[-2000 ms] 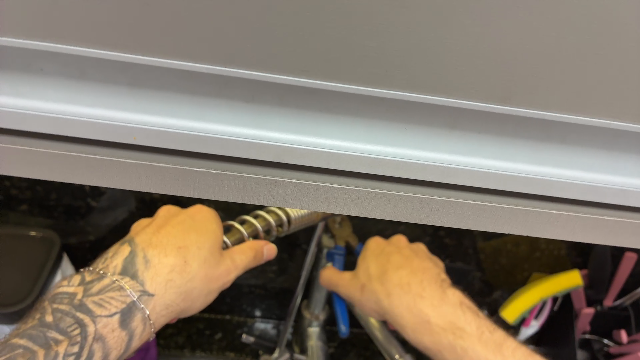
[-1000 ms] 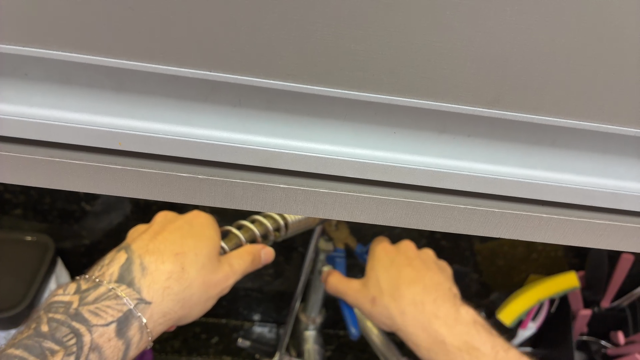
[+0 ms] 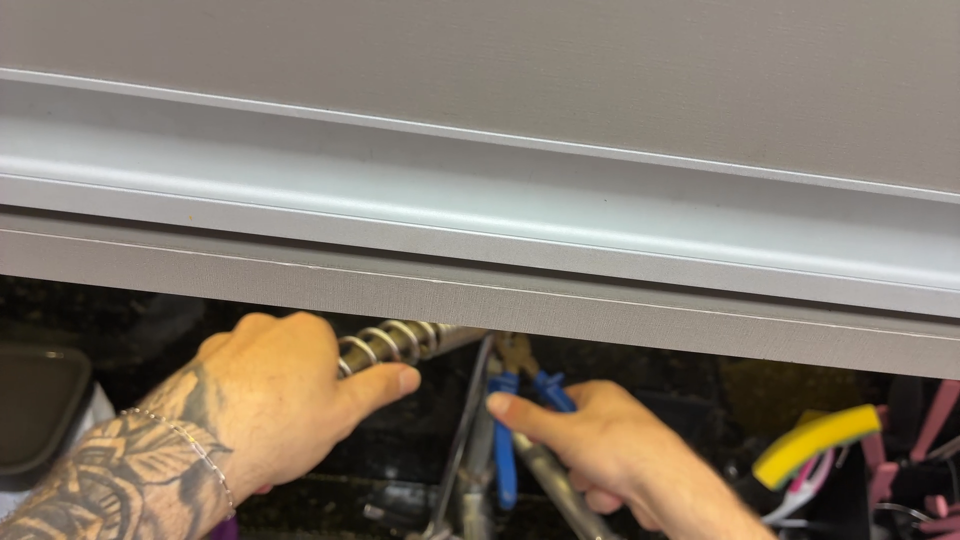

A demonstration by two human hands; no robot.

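My left hand (image 3: 281,397) is wrapped around a metal rod with a coil spring (image 3: 390,345), whose upper end passes out of sight under the cabinet edge. To its right, my right hand (image 3: 592,442) grips blue-handled pliers (image 3: 505,450); one handle lies under the fingers and the other slants down in front of the thumb. The pliers' jaws (image 3: 514,351) point up beside the cabinet's lower edge. Between the hands, metal tubes (image 3: 477,457) run downward, and another metal tube (image 3: 559,480) slants below my right hand.
A grey cabinet front with a pale metal rail (image 3: 480,202) covers the upper view and hides what lies behind. A dark lidded container (image 3: 41,405) stands at the left on the dark stone countertop (image 3: 360,450). At the right are a yellow curved piece (image 3: 817,444) and pink-handled tools (image 3: 885,465).
My right hand has shifted slightly down and right, and more of the pliers, handles and jaws, shows. My left hand stays on the rod with the spring.
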